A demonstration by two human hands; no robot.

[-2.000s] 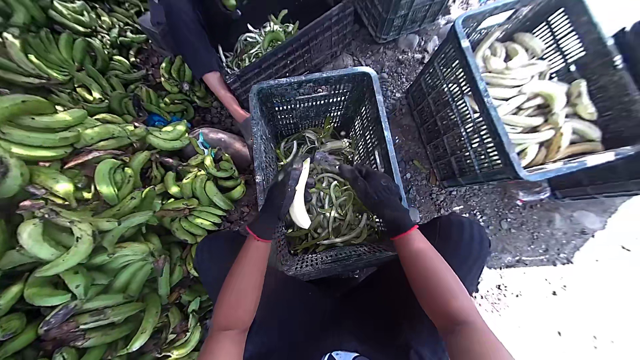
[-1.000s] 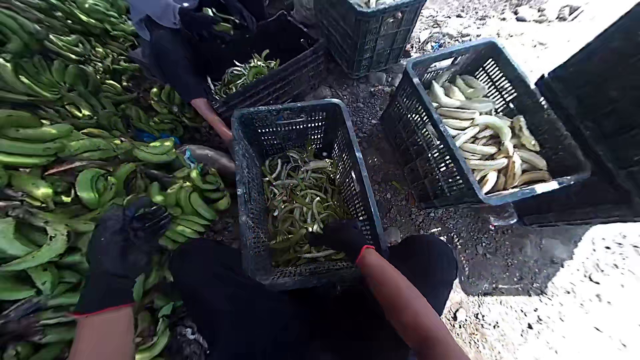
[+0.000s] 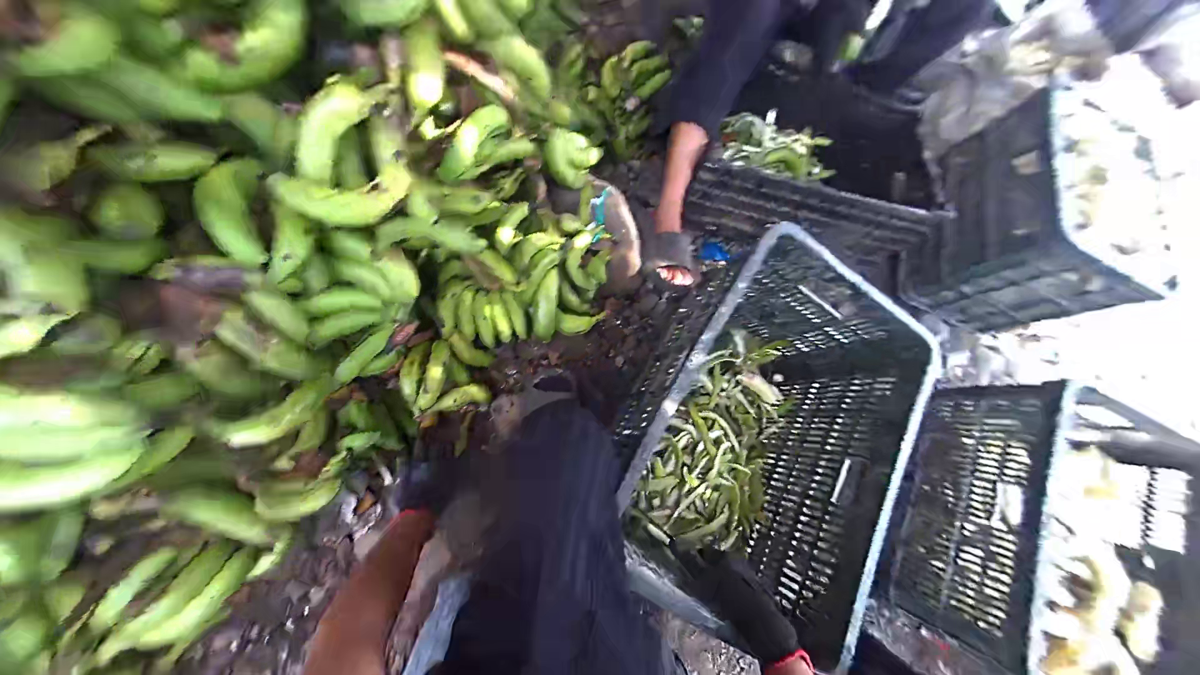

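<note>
Green peels (image 3: 708, 459) lie in a dark plastic crate (image 3: 914, 450) in front of me. My right hand (image 3: 741, 595), in a dark glove with a red cuff edge, is at the crate's near end beside the peels; its fingers are too dark and blurred to read. My left hand (image 3: 427, 483), gloved the same way, is low beside my knee, at the edge of a large heap of green plantains or bananas (image 3: 337, 300). Its fingers are blurred too, and whether it holds anything cannot be told.
Another person's leg and sandalled foot (image 3: 677, 253) are just beyond my crate, beside a dark crate (image 3: 797, 202) with peels. Two crates (image 3: 984, 516) (image 3: 994, 216) with pale contents stand to the right. Stony ground (image 3: 309, 572) shows below the heap.
The peeled fruit held two seconds ago is out of my hands. My left hand has moved from the crate to the heap; my right hand remains by the peels. The view has swung left.
</note>
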